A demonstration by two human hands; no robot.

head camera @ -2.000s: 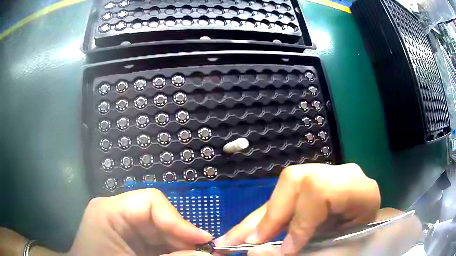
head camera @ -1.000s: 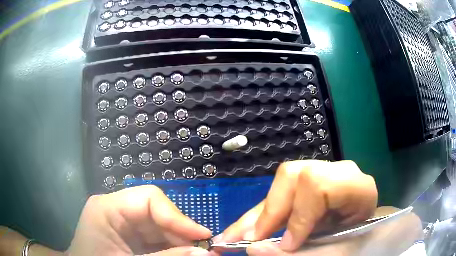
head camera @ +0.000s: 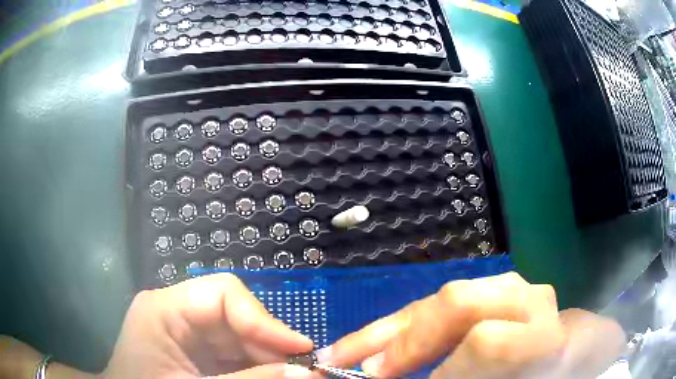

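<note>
My left hand (head camera: 200,326) is at the bottom, left of centre, pinching a small dark round component (head camera: 302,360) between thumb and finger. My right hand (head camera: 459,326) is at the bottom right and holds slim silver tweezers (head camera: 345,371), whose tip meets the component; their rear part is hidden by the hand or the picture's edge. The blue sheet (head camera: 363,296), with rows of tiny pale dots at its left part, lies under the hands over the near edge of the black tray (head camera: 311,95). The tray holds round components (head camera: 213,180) at left and some smaller-looking ones at right.
A cream-white stubby cylinder (head camera: 350,215) lies on the tray's middle. A second black tray (head camera: 300,65) is directly behind. A tall stack of black trays (head camera: 593,111) stands at the right on the green mat (head camera: 67,170). Yellow tape (head camera: 55,28) crosses the mat at the back left.
My right hand has lowered and flattened, with its fingers stretched further left, and the tweezers now slant down to the right. More of the blue sheet's right part shows. My left hand has stayed put.
</note>
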